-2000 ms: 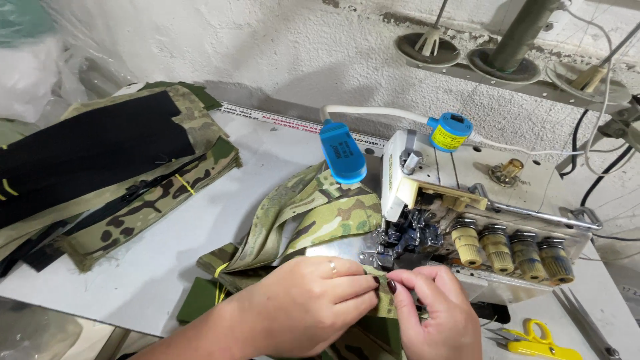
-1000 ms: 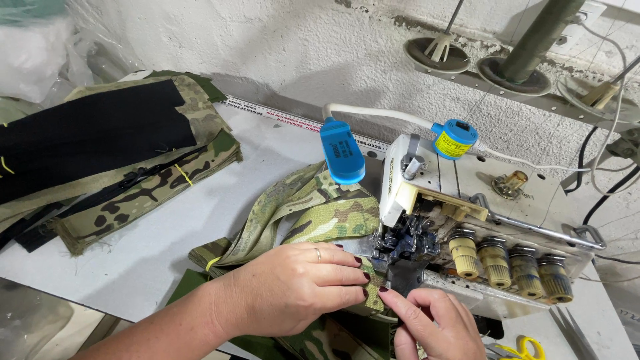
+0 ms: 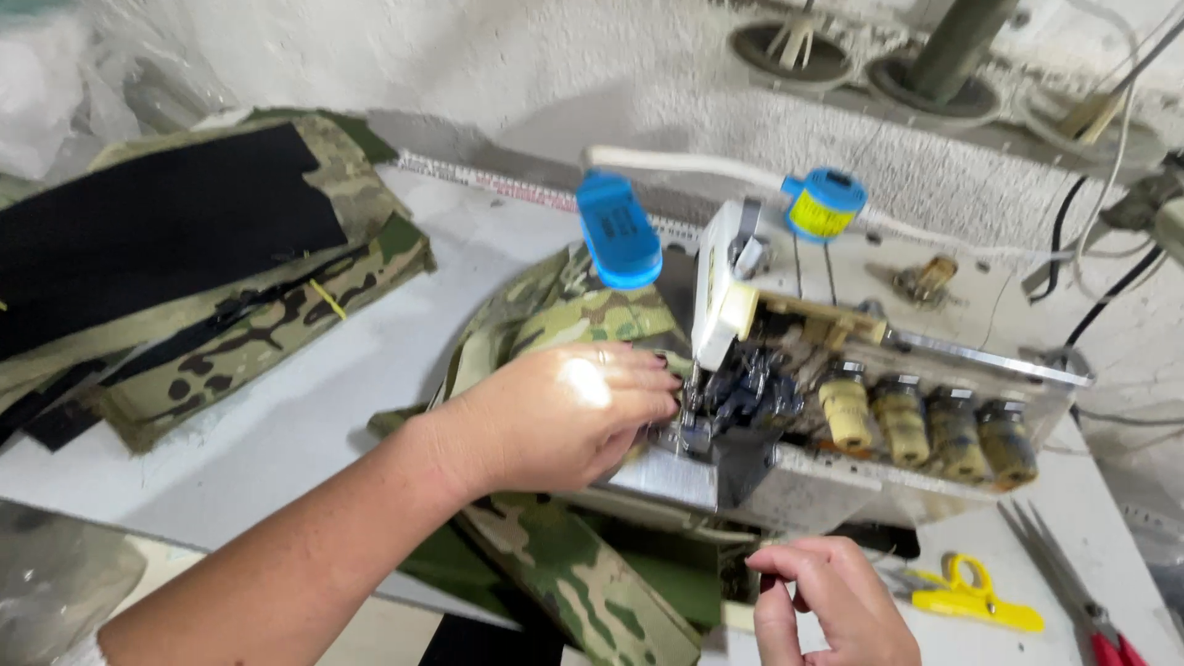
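Note:
A white overlock sewing machine (image 3: 795,370) with a dark, oily needle area stands right of centre. My left hand (image 3: 573,416) lies palm down beside its presser foot, fingertips at the camouflage fabric (image 3: 601,319) that bunches behind the hand; what is under the palm is hidden. Below the machine bed, my right hand (image 3: 823,592) has thumb and forefinger brought near each other; whether something thin is between them cannot be seen. More camouflage fabric (image 3: 583,573) hangs over the table's front edge. A blue lamp (image 3: 618,231) shines onto the back of my left hand.
Stacked camouflage and black fabric pieces (image 3: 166,231) lie at the left. Yellow thread snips (image 3: 980,597) and red-handled scissors (image 3: 1064,564) rest at the lower right. A measuring tape (image 3: 499,185) runs along the table's back edge. Thread stands (image 3: 791,51) are at the upper right.
My hands were close together at the fabric in front of the needle area. They are now apart: the left hand is beside the presser foot, the right lower down, away from the machine bed.

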